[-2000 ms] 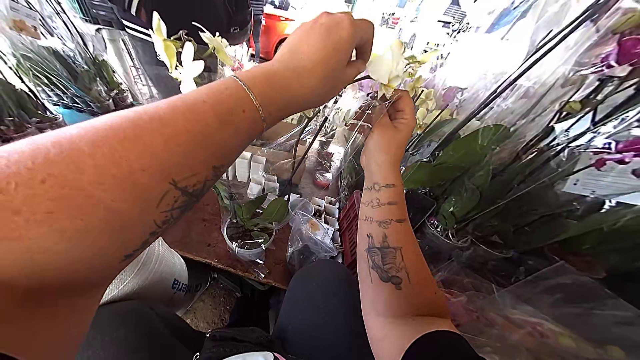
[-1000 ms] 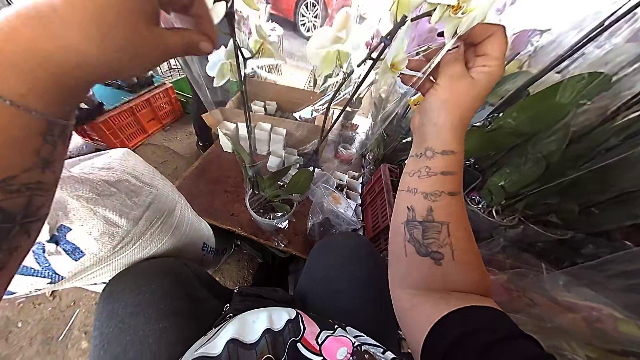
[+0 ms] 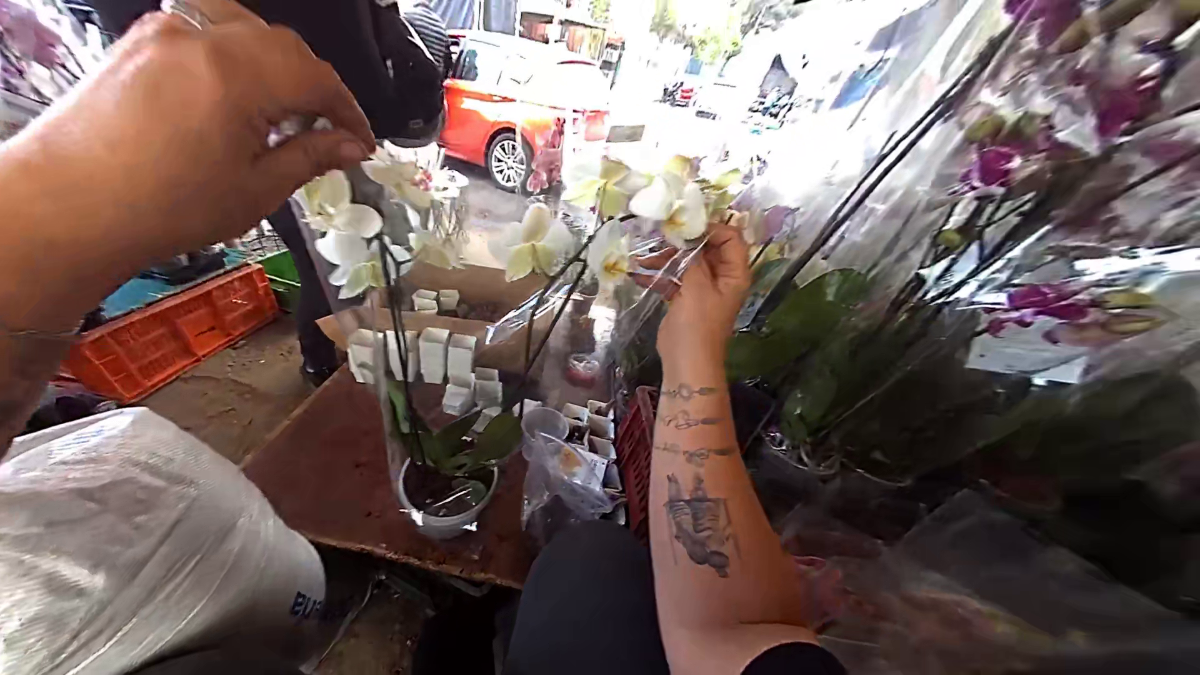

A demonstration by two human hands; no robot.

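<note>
A potted orchid in a clear plastic pot (image 3: 448,506) stands on a brown wooden board (image 3: 319,469); two dark stems rise from it inside a clear plastic sleeve. White-yellow orchid flowers (image 3: 534,246) hang along the stems. My left hand (image 3: 272,122) is raised at the upper left, thumb and fingers together above the left flowers; what lies between them cannot be made out clearly. My right hand (image 3: 698,262) pinches the edge of the clear plastic sleeve (image 3: 647,281) just under the right-hand flower cluster.
Small white pots (image 3: 436,356) and a cardboard box (image 3: 487,281) sit behind the orchid. A white woven sack (image 3: 150,544) and an orange crate (image 3: 178,333) are at left, sleeved orchids (image 3: 825,328) at right. A person in dark clothes (image 3: 375,66) stands behind; a red car (image 3: 511,112) is farther off.
Two seconds ago both hands were close together at the flowers; my left hand is now well apart to the left. The view has shifted between frames.
</note>
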